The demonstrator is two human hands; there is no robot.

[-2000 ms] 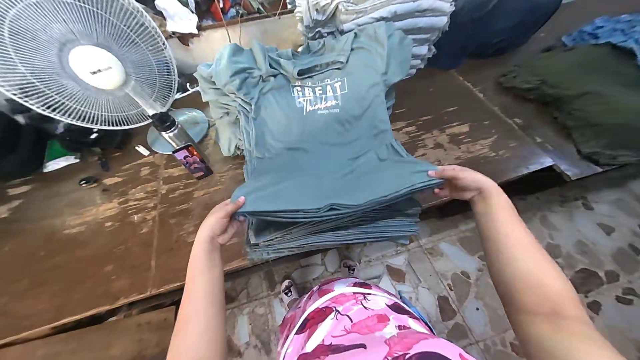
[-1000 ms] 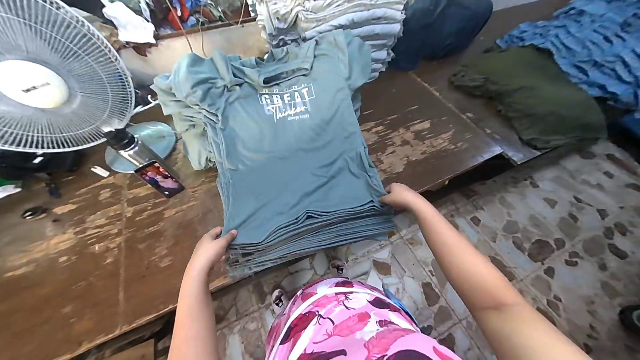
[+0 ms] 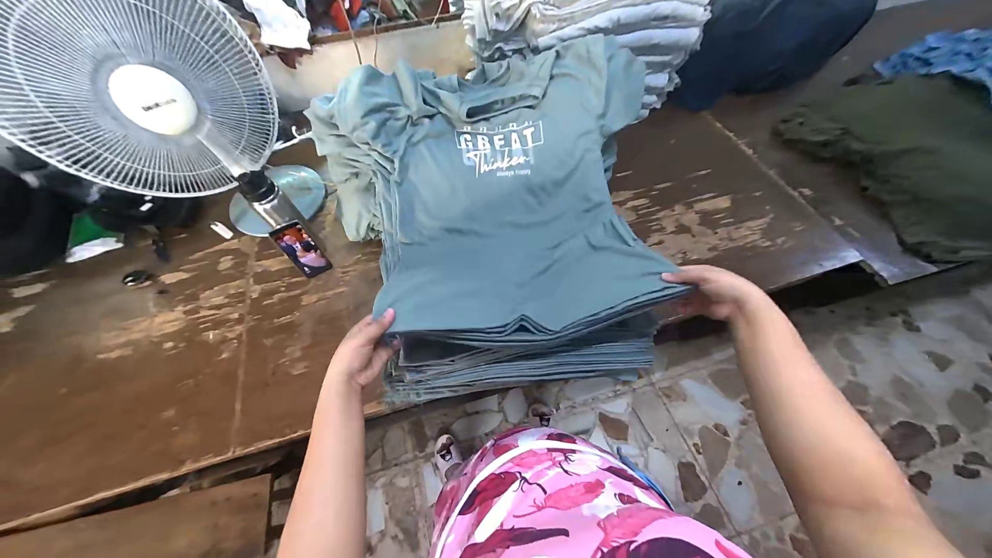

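Note:
A stack of grey-green T-shirts (image 3: 504, 225) lies on a worn wooden table, collars away from me and hems towards me. The top shirt bears white printed lettering on its chest. My left hand (image 3: 363, 349) grips the left hem corner of the upper shirts, thumb on top. At the right hem corner, my right hand (image 3: 709, 293) pinches the same layers, its fingers partly hidden beneath. The hem is spread wide between both hands, slightly above the lower shirts (image 3: 519, 368), whose edges show in layers.
A white fan (image 3: 153, 99) stands at the left, with a phone (image 3: 301, 248) by its pole. Pale folded garments (image 3: 620, 35) are stacked behind the shirts. Dark green cloth (image 3: 903, 163) lies at the right. The table (image 3: 139, 372) ends above a stone-patterned floor (image 3: 666, 422).
One second ago the hem lay narrower on the stack with my hands at its corners. Now my hands are farther apart and the upper layers' hem is pulled wide. The view has shifted.

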